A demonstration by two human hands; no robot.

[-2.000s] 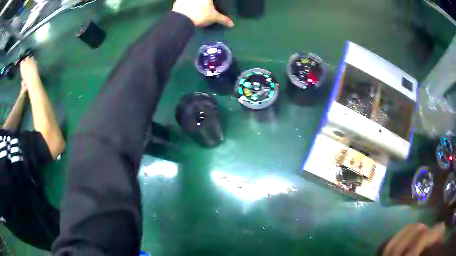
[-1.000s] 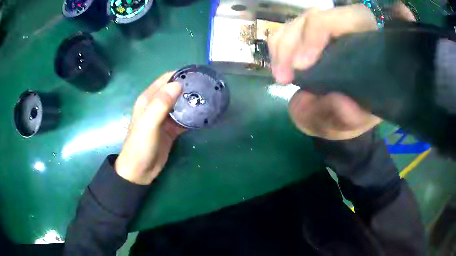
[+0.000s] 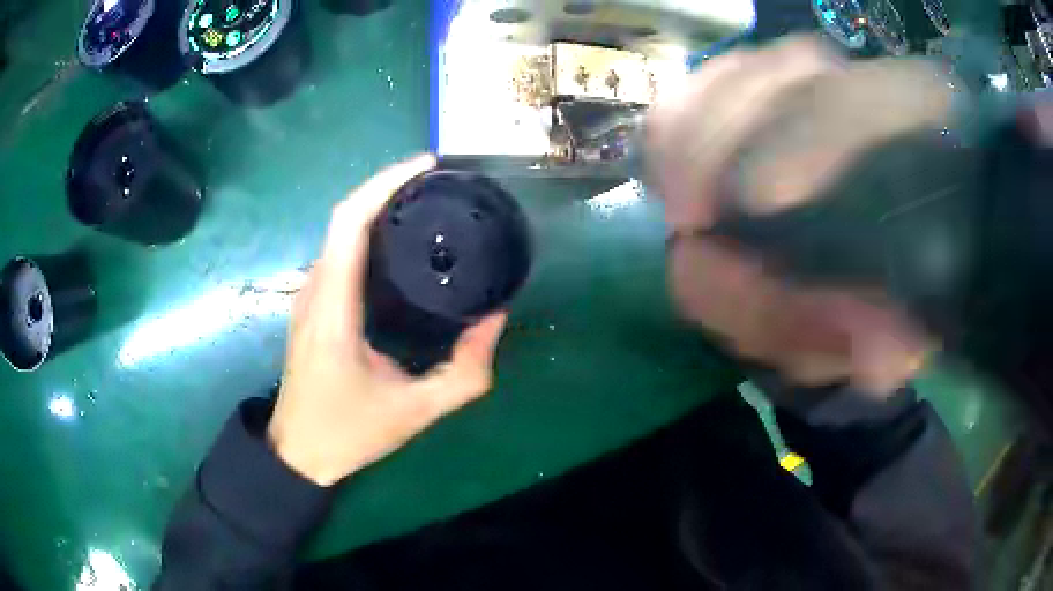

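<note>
My left hand (image 3: 358, 358) holds a black cylindrical housing (image 3: 453, 248) near the middle, fingers and thumb around its side. Its round end faces up and shows small holes and a central recess. My right hand (image 3: 785, 219) is at the right, badly blurred, closed around the thick dark handle of an electric screwdriver (image 3: 924, 219). The driver's tip cannot be made out. The right hand is apart from the housing. The screw feeder (image 3: 494, 110), white with a blue edge, stands behind the housing, with a brassy pickup part at its front.
A black unit (image 3: 133, 173) stands at the left, and one with a grey disc face (image 3: 23, 312) lies at the far left. Lit display units (image 3: 237, 35) are at the upper left, others (image 3: 849, 21) at the upper right. The green bench's front edge runs below my hands.
Since two seconds ago my left hand has come from the back of the bench to hold the housing. Since one second ago the housing's end has turned from grey-lit to dark, and my right hand has blurred.
</note>
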